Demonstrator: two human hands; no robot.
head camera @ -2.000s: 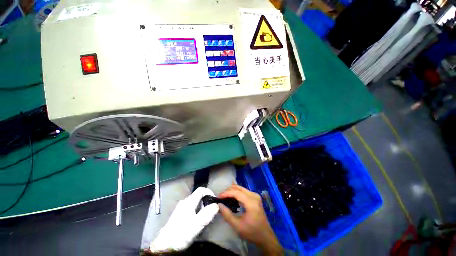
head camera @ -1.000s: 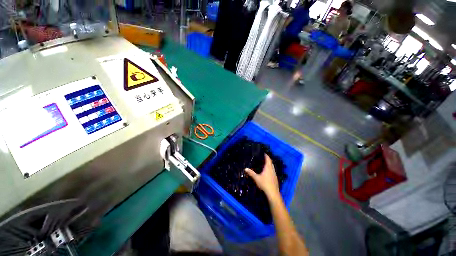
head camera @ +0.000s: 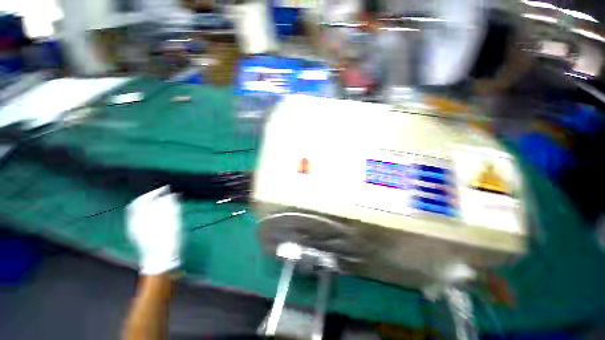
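The view is blurred by motion. My left hand point(head camera: 156, 231), in a white glove, is over the green bench left of the cream machine point(head camera: 398, 159), beside a long bundle of black cables point(head camera: 139, 179). Whether it touches a cable cannot be told. Cable ends point(head camera: 232, 214) point at the machine's left side. The winding head point(head camera: 305, 232) is on the machine's left front, with its two winding rods point(head camera: 282, 295) bare. The tying head point(head camera: 459, 309) is at the machine's right front. My right hand is not in view.
The green bench top point(head camera: 199, 106) runs behind and left of the machine. A blue box point(head camera: 282, 76) stands behind the machine. Blurred orange scissors point(head camera: 499, 291) lie right of the tying head. A white sheet-like surface point(head camera: 60, 96) is at the far left.
The view has swung left from the blue bin to the cables. My right hand, earlier over the bin, has left the picture. My gloved left hand has come into view at the left.
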